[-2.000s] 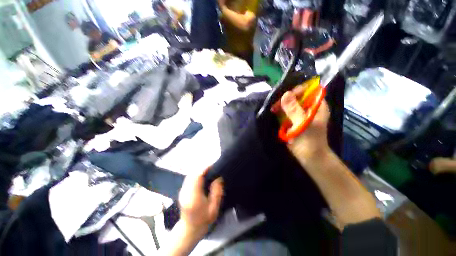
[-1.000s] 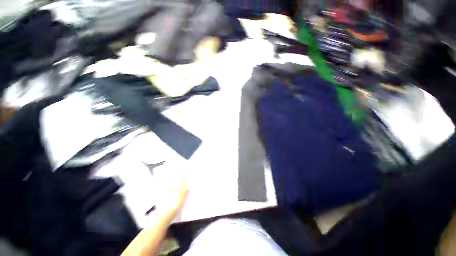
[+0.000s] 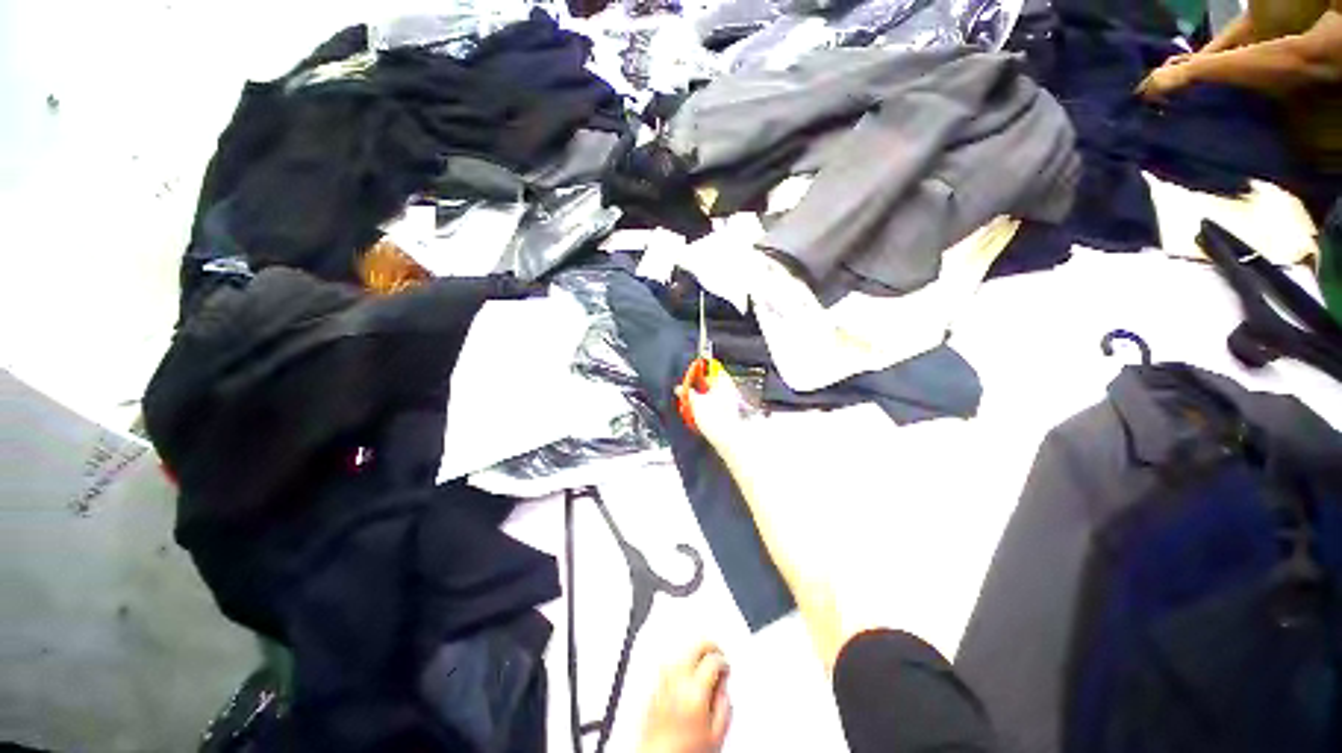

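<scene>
My right hand (image 3: pixel 718 415) holds orange-handled scissors (image 3: pixel 695 394), blades pointing up and away, over a slate-blue garment (image 3: pixel 743 552). The garment's long narrow part runs down across the white table. My left hand (image 3: pixel 689 706) is low at the bottom edge, partly cut off, with its fingers bent; whether they are closed is unclear. A black hanger (image 3: pixel 637 589) lies just left of and above it, apart from the hand. At right, a dark grey jacket (image 3: pixel 1030 544) with navy cloth on it lies on the table, a hanger hook at its collar.
Black garments (image 3: pixel 317 383) are heaped at left. A white sheet with clear plastic (image 3: pixel 515 383) lies beside them. A grey jacket (image 3: pixel 927 162) lies at the far side. Another black hanger (image 3: pixel 1266 294) is at right. Another person's hand (image 3: pixel 1177 74) touches navy cloth at top right.
The view has swung left. My right hand with the scissors is back in view over the slate-blue garment. The navy garment is now further right in view.
</scene>
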